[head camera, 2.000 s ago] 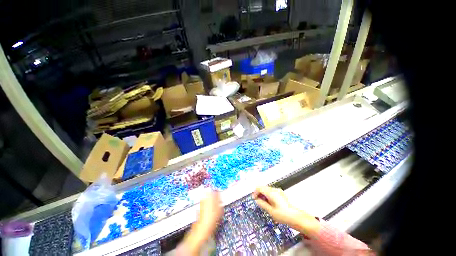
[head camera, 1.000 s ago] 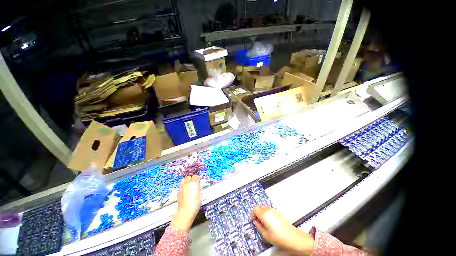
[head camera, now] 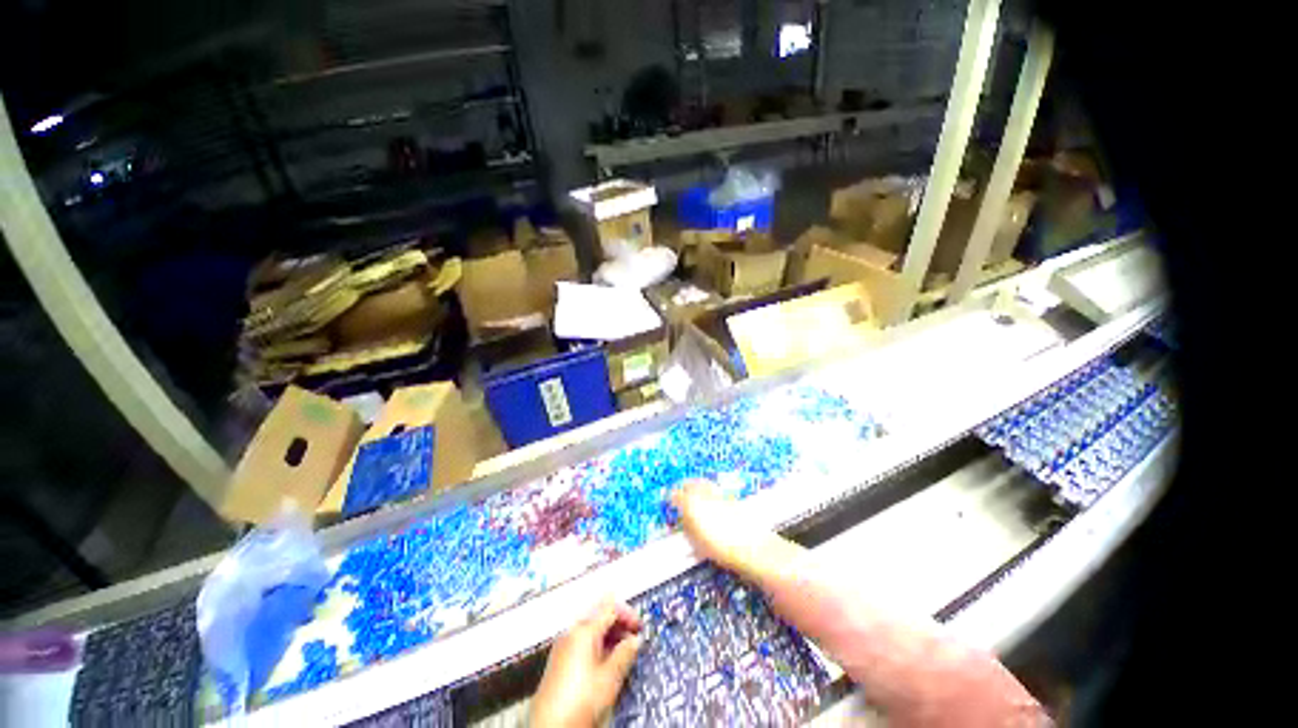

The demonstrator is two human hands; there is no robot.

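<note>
The circuit board panel (head camera: 719, 657) lies across the conveyor rails in front of me. My left hand (head camera: 591, 664) is at its left edge, fingers curled together; small dark bits seem to show at the fingertips, too small to name. My right hand (head camera: 722, 529) reaches over the panel to the near edge of the blue components (head camera: 698, 458), its fingertips at the heap; I cannot tell whether it holds any. A small patch of red components (head camera: 558, 515) lies amid the blue ones.
A clear plastic bag (head camera: 262, 597) stands at the heap's left end, beside a dark gridded board (head camera: 138, 671). Another blue panel (head camera: 1089, 427) lies on the rails at right. Behind the bench are an open cardboard box (head camera: 302, 452) and a blue bin (head camera: 550, 395).
My left hand has moved from the red components back to the panel's left edge. My right hand has moved from the panel up to the blue components. The camera view has shifted slightly.
</note>
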